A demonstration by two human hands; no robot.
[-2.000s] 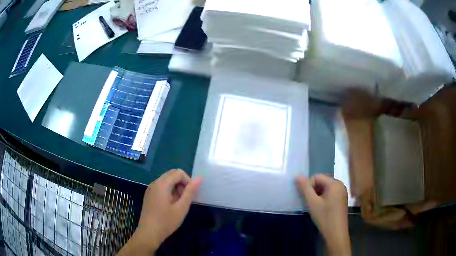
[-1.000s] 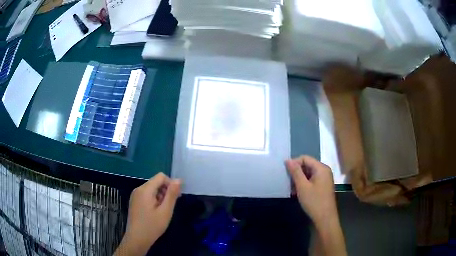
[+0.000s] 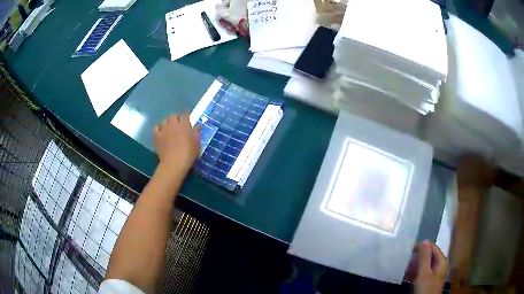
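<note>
A flat greyish translucent sheet (image 3: 322,232) lies over a glowing white square (image 3: 369,186) at the bench's front edge. My right hand (image 3: 430,267) is at the sheet's lower right corner, thumb and finger closed on its edge. At left, a blue solar cell matrix (image 3: 238,129) with white side bands rests partly on a grey-green smooth sheet (image 3: 166,86). My left hand (image 3: 179,138) reaches over the matrix's left white band, fingertips on or just above the blue cells. Whether it grips a cell piece is unclear.
Tall white sheet stacks (image 3: 390,40) stand behind the work. A dark phone-like rectangle (image 3: 316,53), paper notes (image 3: 281,23) and a marker (image 3: 211,26) lie at the back. A wire mesh cart (image 3: 74,212) is close at left. Brown kraft paper (image 3: 466,224) is at right.
My left hand has left the greyish sheet's lower left corner and moved to the cell matrix. My right hand remains at the sheet's right corner. The view has turned left and tilted.
</note>
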